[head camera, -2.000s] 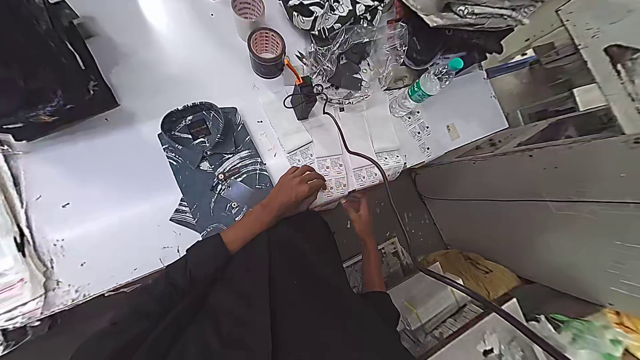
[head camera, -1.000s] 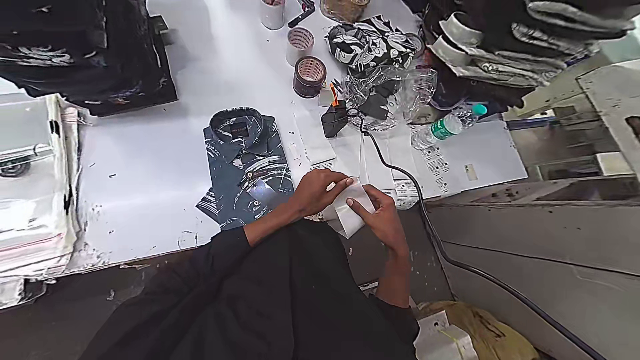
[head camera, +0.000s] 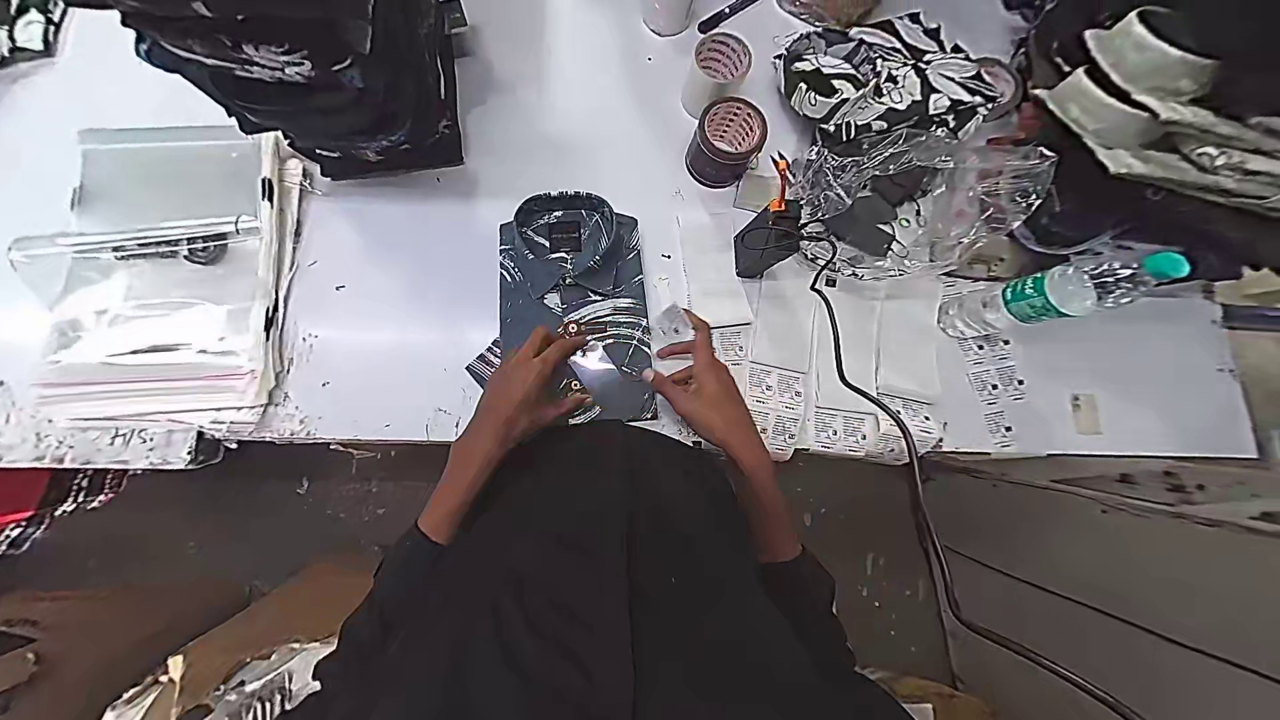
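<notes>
A folded dark patterned shirt (head camera: 620, 290), collar away from me, lies near the table's front edge. My left hand (head camera: 530, 385) is on its left front with thumb and fingers apart; whether it pinches the cloth or a tag cannot be told. My right hand (head camera: 705, 385) is at the shirt's right edge, with a small pale label (head camera: 672, 322) at its raised fingertips. A shiny tag (head camera: 600, 368) lies on the shirt between both hands. Strips of printed labels (head camera: 775, 395) lie just right of my right hand.
Tape rolls (head camera: 727, 140), a black cable (head camera: 845, 375), a crumpled clear plastic bag (head camera: 960, 200) and a water bottle (head camera: 1065, 292) are at the right. Clear garment bags (head camera: 160, 310) are stacked at the left, with dark folded clothes (head camera: 330, 90) behind them.
Both hands have moved left from the white label strips to the shirt. One second ago they held a white strip together; now they are apart. The view has shifted.
</notes>
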